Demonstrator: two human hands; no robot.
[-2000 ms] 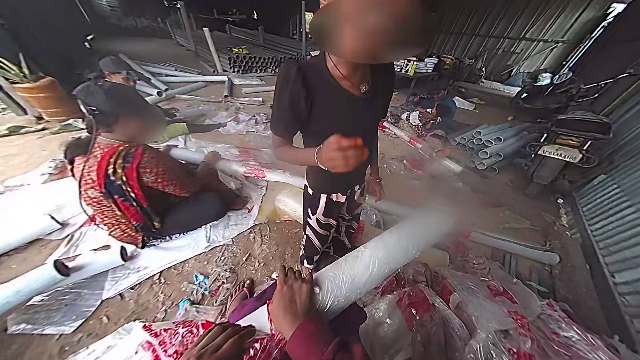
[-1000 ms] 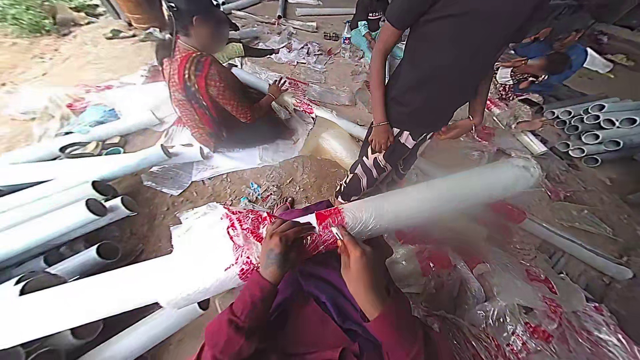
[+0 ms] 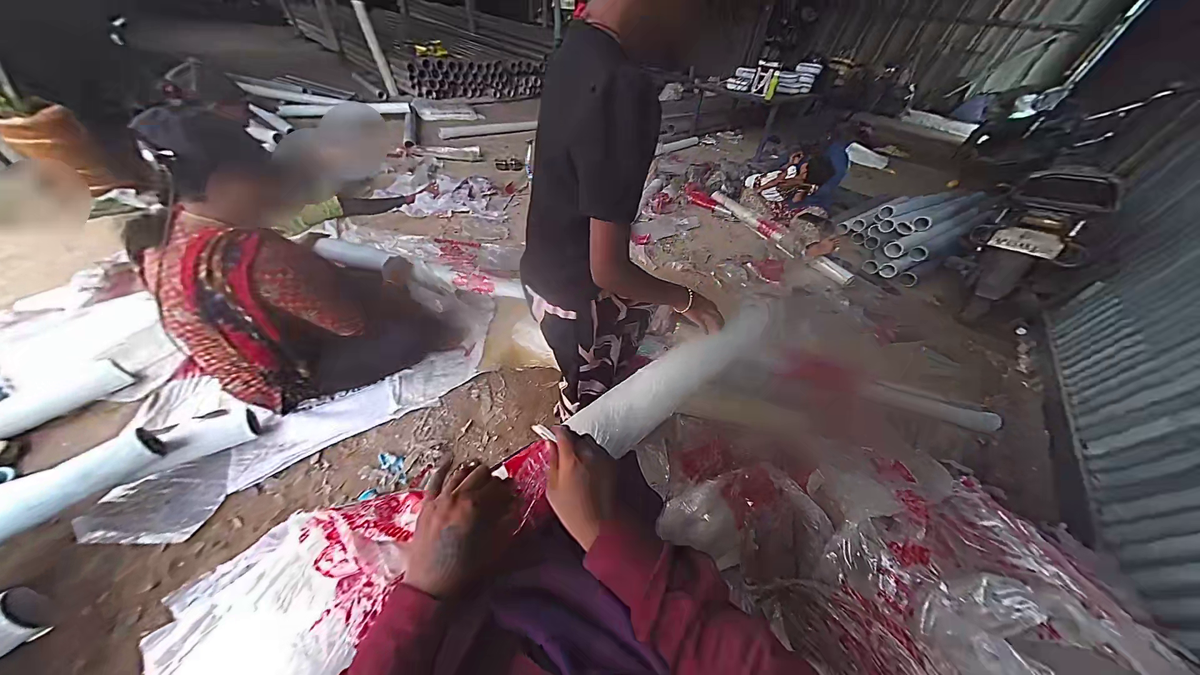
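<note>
A pale plastic pipe (image 3: 675, 380) in clear film slants up from my lap toward the right. My right hand (image 3: 579, 483) grips the red-printed film (image 3: 527, 469) at the pipe, with a small white piece showing at its fingertips. To its left my left hand (image 3: 459, 525) presses on the wrapped pipe, fingers bent over it; its exact hold cannot be told. White and red printed plastic sheeting (image 3: 281, 581) spreads out below my left hand. The pipe's far end is blurred, close to the hand of a standing person in a black shirt.
A seated person (image 3: 244, 309) works at another pipe on the left. Loose plastic film (image 3: 844, 544) is heaped at my right. More pipes lie at the left (image 3: 75, 483) and in a stack (image 3: 914, 234) at the right, near a motorcycle (image 3: 1041, 225) and a corrugated metal wall (image 3: 1134, 422).
The view has swung up since one second ago. The standing person's hand is now close to the far part of the pipe. Both my hands remain at the red-printed film.
</note>
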